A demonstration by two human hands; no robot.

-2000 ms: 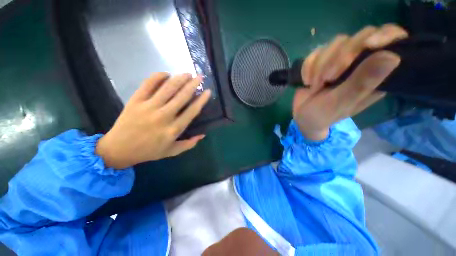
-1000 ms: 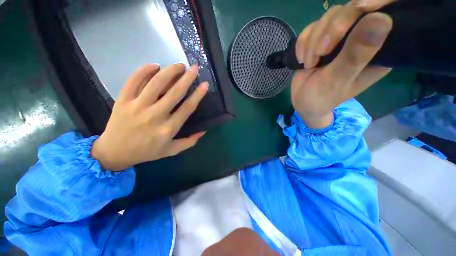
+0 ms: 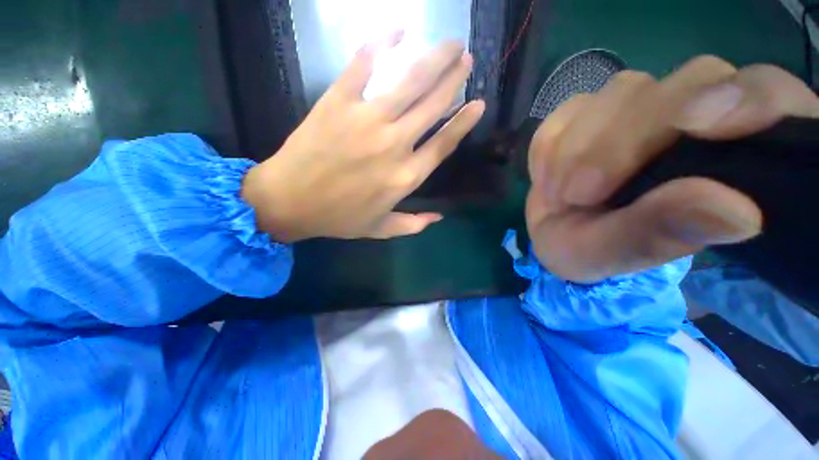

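A tablet body with a shiny silver-white plate (image 3: 328, 45) lies in a black fixture tray (image 3: 249, 81) at the top centre, its far end cut off by the picture's edge. My left hand (image 3: 359, 148) lies over the plate's near right part with fingers spread. My right hand (image 3: 629, 171) is wrapped around the thick black handle of the electric screwdriver (image 3: 763, 171). The screwdriver's tip is dark and blurred near the tray's near right corner, so contact cannot be told. The round grey screw tray (image 3: 579, 79) is partly hidden behind my right hand.
The glossy dark green bench mat (image 3: 395, 269) runs up to my body. A thin red wire (image 3: 519, 36) runs along the tablet's right side. A pale surface (image 3: 736, 404) and blue cloth (image 3: 754, 301) are at the lower right.
My right hand and the screwdriver have moved left, off the screw tray, to the fixture's near right corner. The view has shifted, with the fixture now further right. My left hand stays on the tablet.
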